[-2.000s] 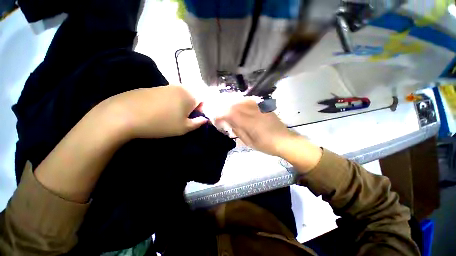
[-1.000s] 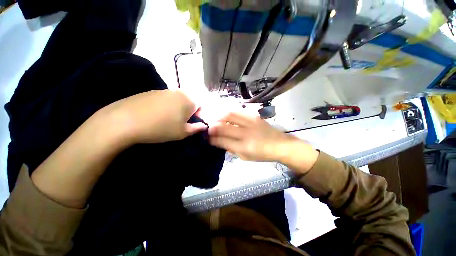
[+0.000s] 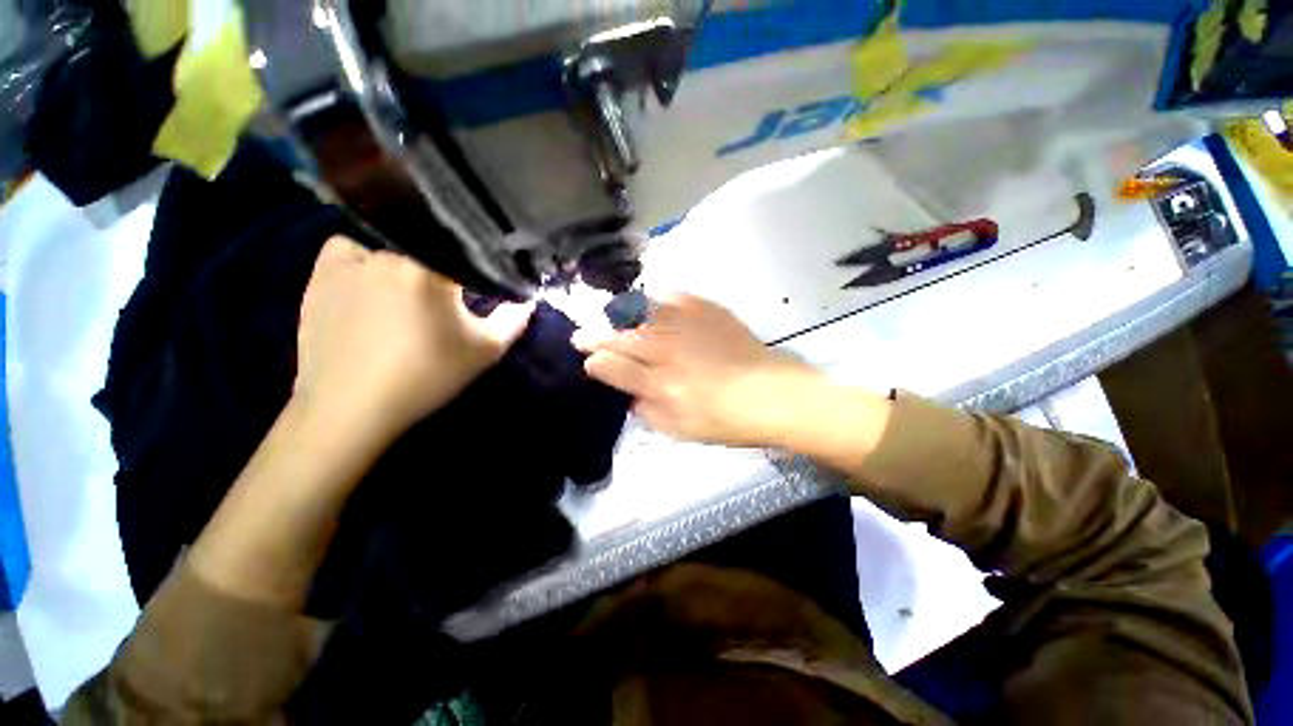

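Note:
The black garment (image 3: 468, 468) lies heaped left of the needle and hangs over the table's front edge. My left hand (image 3: 390, 333) grips the cloth just left of the needle area, thumb and fingers pinched at its edge. My right hand (image 3: 695, 372) rests on the cloth edge right of the needle, fingertips bent onto it; whether they pinch it is unclear. The presser foot area (image 3: 550, 288) sits between the hands in bright glare. A small dark grey block (image 3: 627, 309) is beside my right fingertips.
The white machine head (image 3: 794, 121) with blue stripe looms above, its shiny curved metal cover (image 3: 383, 156) close over my left hand. Red and blue thread snips (image 3: 922, 251) lie right of the needle. The ruler-marked table edge (image 3: 709, 518) runs in front. Yellow tape (image 3: 210, 99) hangs upper left.
The view has shifted, so the machine head looms further left. My left hand has turned, fingers now higher beside the needle. My right fingertips are nearer the grey block.

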